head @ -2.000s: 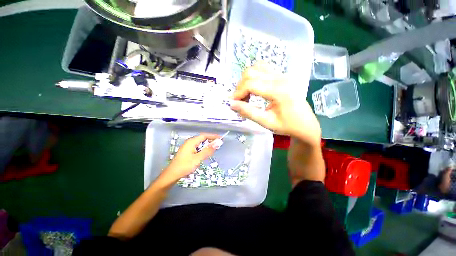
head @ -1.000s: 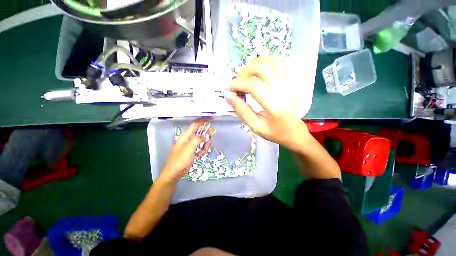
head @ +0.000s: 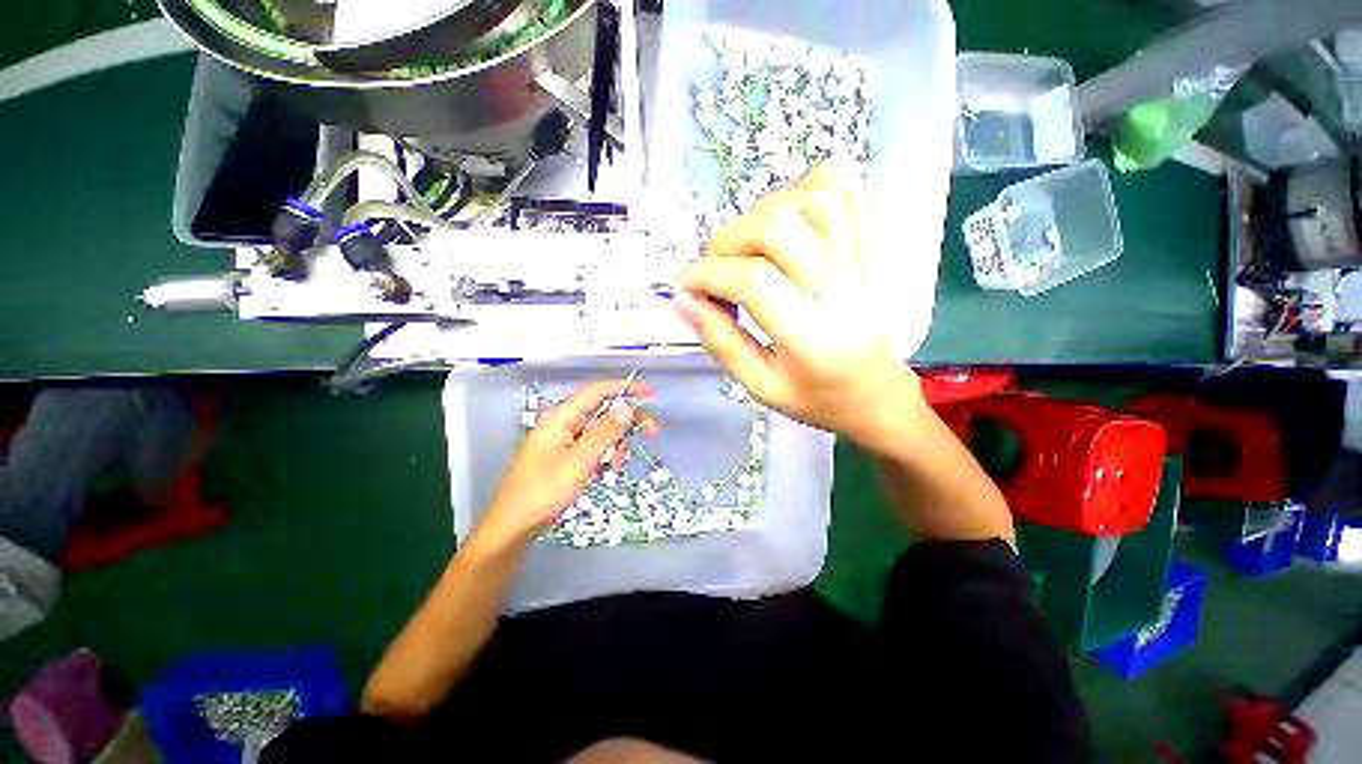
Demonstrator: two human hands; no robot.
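My right hand (head: 792, 306) is at the right end of the silvery-white fixture (head: 523, 276), thumb and fingertips pinched together there; a part between them is too small and bright to make out. My left hand (head: 575, 455) is over the lap-side tub (head: 642, 575) and holds small white parts with thin pins in its fingers. White-and-green parts (head: 650, 511) lie loose in that tub below the hand. The bench tub (head: 908, 194), behind my right hand, holds a larger heap of the same parts.
A steel bowl feeder (head: 418, 105) stands behind the fixture. A pneumatic cylinder (head: 191, 294) sticks out left. Two clear boxes (head: 1020, 127) sit right of the bench tub. Red stools (head: 1098, 463) stand below the bench edge. A blue crate (head: 321, 679) is on the floor at left.
Over the two seconds the camera view has shifted. My right hand stays at the fixture's right end. My left hand's fingers have shifted around the parts, still over the lap-side tub.
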